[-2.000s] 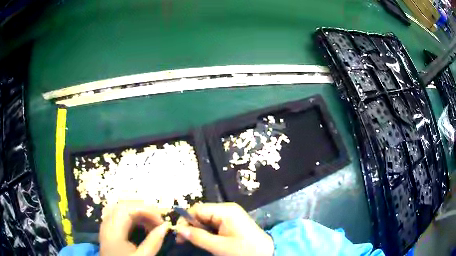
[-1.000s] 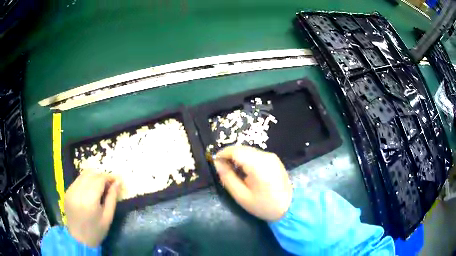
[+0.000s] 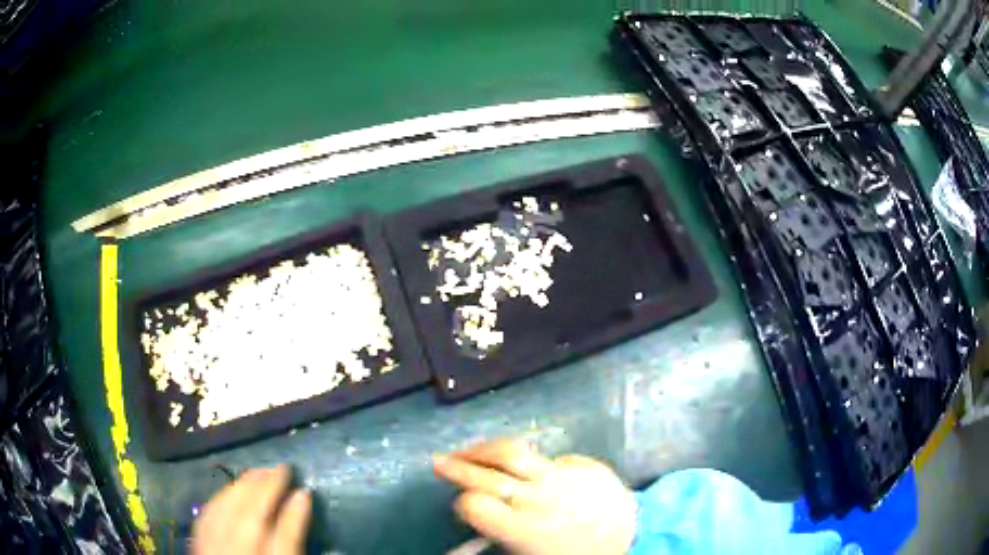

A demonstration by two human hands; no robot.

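My left hand (image 3: 252,514) is blurred and cut off by the bottom edge, below the left tray; I cannot tell if it holds anything. My right hand (image 3: 531,497) is low at centre, fingers pointing left, below the right tray. A pale sliver shows under it at the bottom edge; whether the hand grips it is unclear. The left black parts tray (image 3: 291,421) is mostly covered by tiny pale pieces (image 3: 271,336). The right black parts tray (image 3: 575,345) holds a smaller scattered heap (image 3: 504,266) with greyish scraps on its left side.
A large shiny black blister tray (image 3: 808,217) with dark perforated housings stands at right, more glossy black sheeting (image 3: 33,358) at left. Paired pale strips (image 3: 380,150) cross the green bench behind the parts trays. Yellow tape (image 3: 112,358) runs down the left side.
Both hands have moved off the trays toward the bottom edge. Earlier they were together at the left tray, then apart, one at each tray. The view has shifted.
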